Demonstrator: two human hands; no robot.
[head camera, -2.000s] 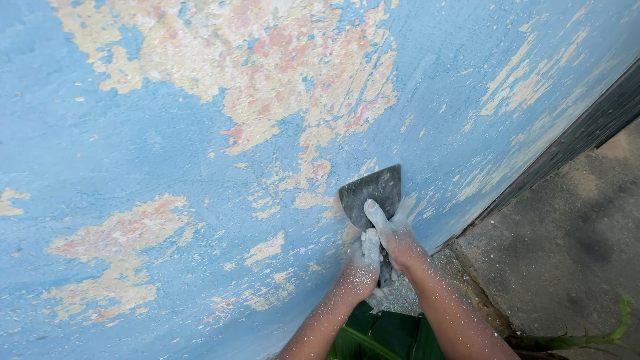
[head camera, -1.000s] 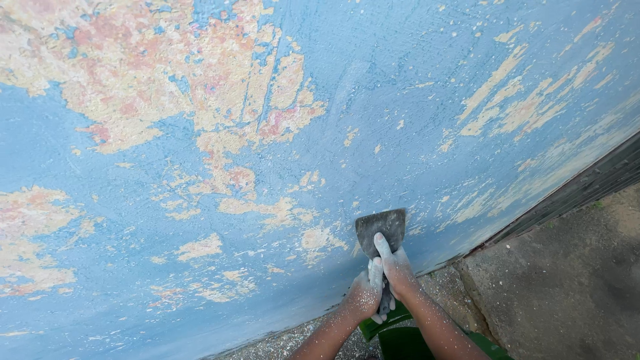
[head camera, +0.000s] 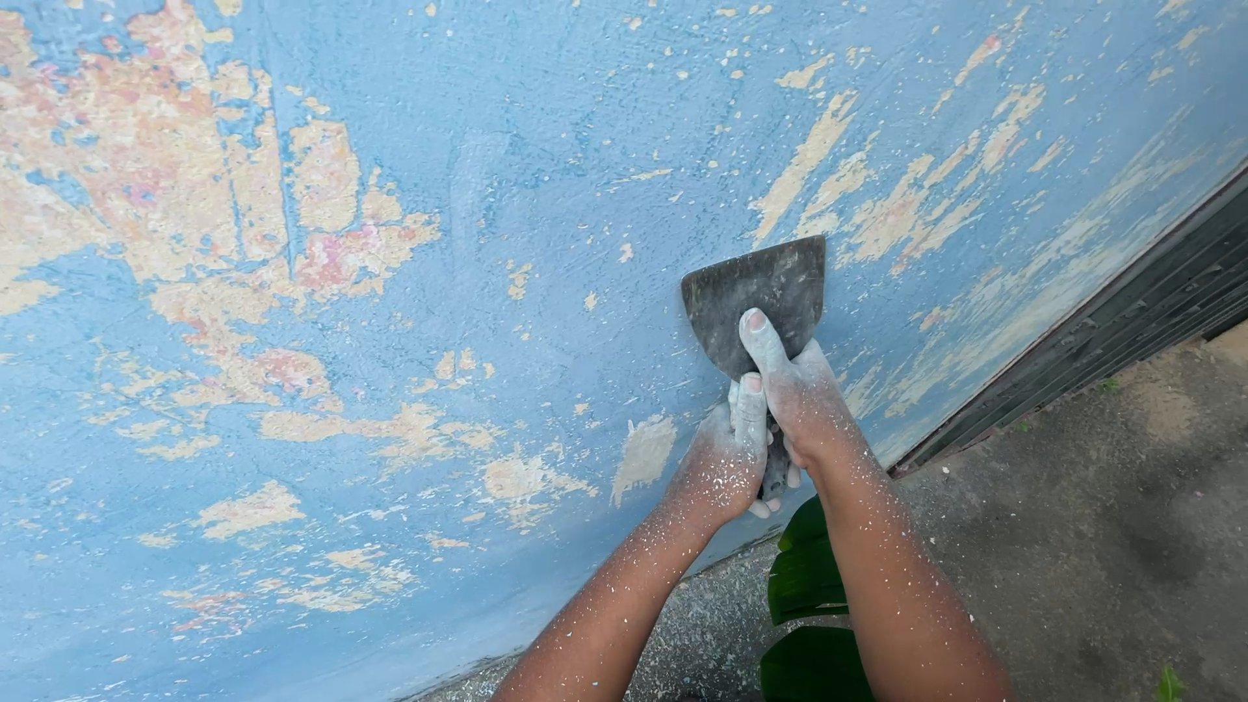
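A wide metal scraper (head camera: 756, 292) lies against a blue painted wall (head camera: 546, 224), its straight edge pointing up the view. My right hand (head camera: 804, 395) is closed around the scraper, with the thumb pressed on the blade. Lower on the handle, my left hand (head camera: 726, 453) grips too, its thumb beside the right hand. Both hands carry white dust, and pale flecks dot the forearms. Most of the handle is hidden by the fingers. Patches of cream and pink (head camera: 146, 156) show where the blue paint is gone, and a small pale scraped patch (head camera: 643, 456) is left of the hands.
A dark slatted metal gate or shutter (head camera: 1102, 322) adjoins the wall at the right. Below it spreads a grey concrete floor (head camera: 1072, 556). Large green leaves (head camera: 809, 575) stand between and under my forearms. Pale flakes litter the ground along the wall's foot (head camera: 702, 624).
A pale scraped patch now shows left of my hands, where the frame from one second ago shows blue paint with cream spots. The view has shifted along the wall. Both hands still hold the scraper.
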